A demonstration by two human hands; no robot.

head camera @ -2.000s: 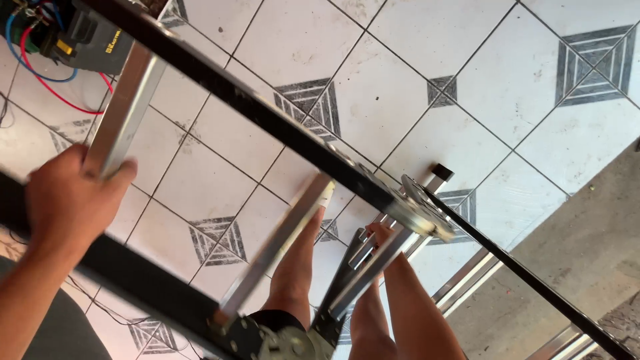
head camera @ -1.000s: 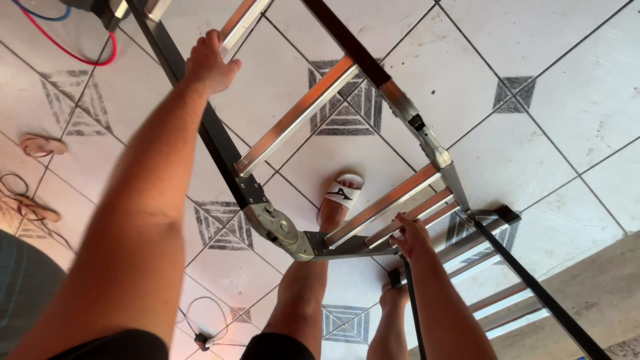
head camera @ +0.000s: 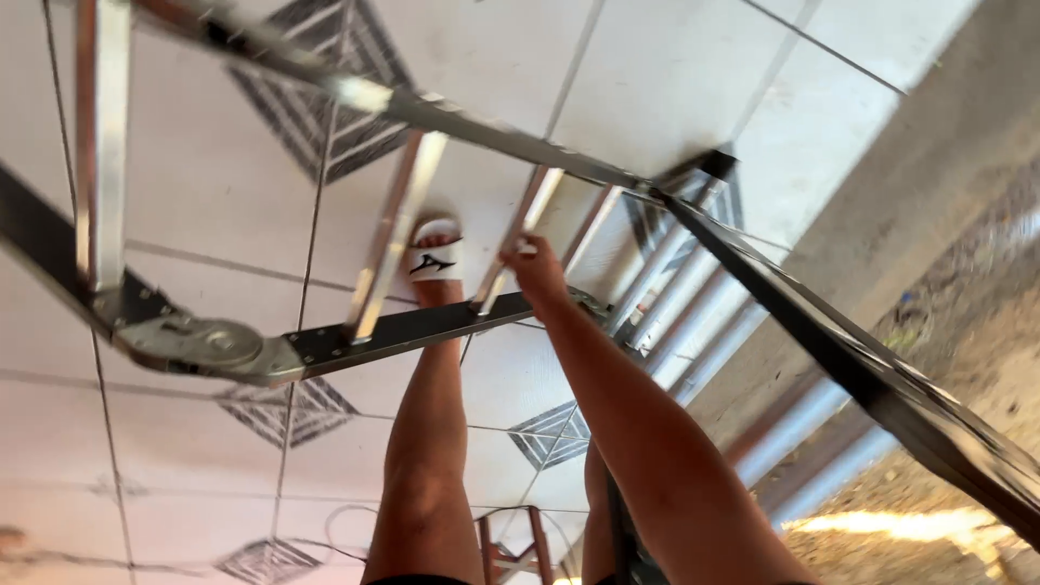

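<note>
A folding aluminium ladder [head camera: 414,325] with dark side rails and metal rungs spans the view, bent at its round hinge joint [head camera: 219,345]. My right hand [head camera: 536,264] is closed around one of its metal rungs [head camera: 491,292], near the middle of the view. Another rung [head camera: 398,236] lies to the left of that hand, above my foot in a white slide sandal [head camera: 435,256]. Further ladder sections run off to the lower right, somewhat blurred. My left hand is outside the view.
White floor tiles [head camera: 650,65] with dark diamond patterns lie below. A concrete strip [head camera: 861,154] and rough, sunlit ground [head camera: 975,422] border them at the right. A small wooden frame, perhaps a stool [head camera: 536,540], and a thin cable [head camera: 325,546] are at the bottom.
My left hand, on a ladder rung in both earlier frames, has left the view. The ladder's hinged part now shows further left and the view has shifted right. My right hand remains at the rungs.
</note>
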